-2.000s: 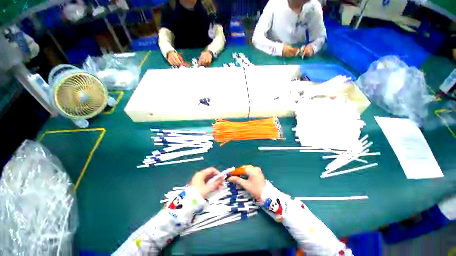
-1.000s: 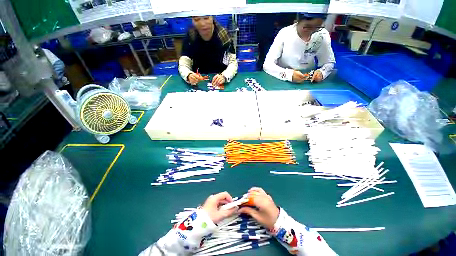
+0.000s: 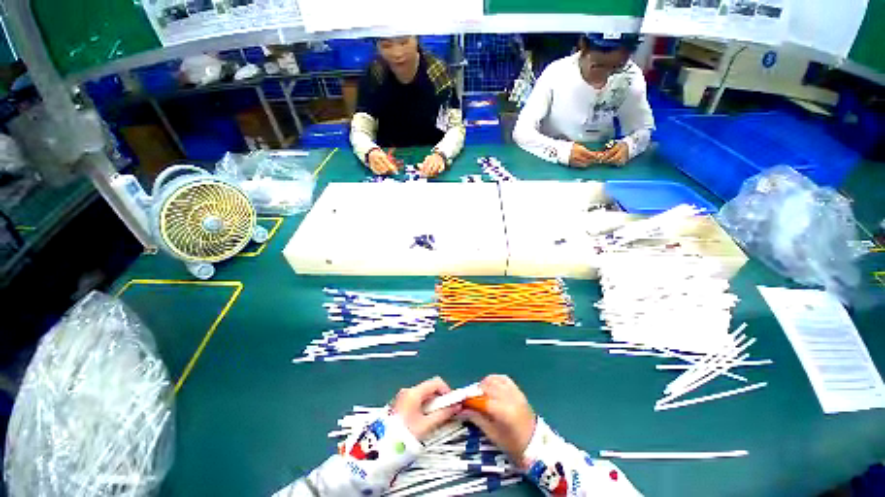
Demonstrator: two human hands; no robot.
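Note:
My left hand (image 3: 419,410) is closed on a white tube (image 3: 454,397), which points towards my right hand. My right hand (image 3: 505,413) meets it at the tube's right end, with an orange finger cot (image 3: 476,402) at its fingertips. Whether the right fingers also grip the tube or a blue end piece is hidden. Below both hands lies a loose heap of white pieces with dark blue bands (image 3: 451,460), partly covered by my hands and sleeves.
Beyond lie blue-banded white pieces (image 3: 374,325), an orange lead bundle (image 3: 505,301) and a white tube pile (image 3: 665,301). A single white stick (image 3: 674,454) lies right. A long cream box (image 3: 388,260), fan (image 3: 206,223), bag (image 3: 92,408) and paper sheet (image 3: 825,345) surround them. Two people sit opposite.
The view has tilted up since the first frame, so the bench appears lower. My hands stay together over the heap, and the white tube between them shows more plainly now.

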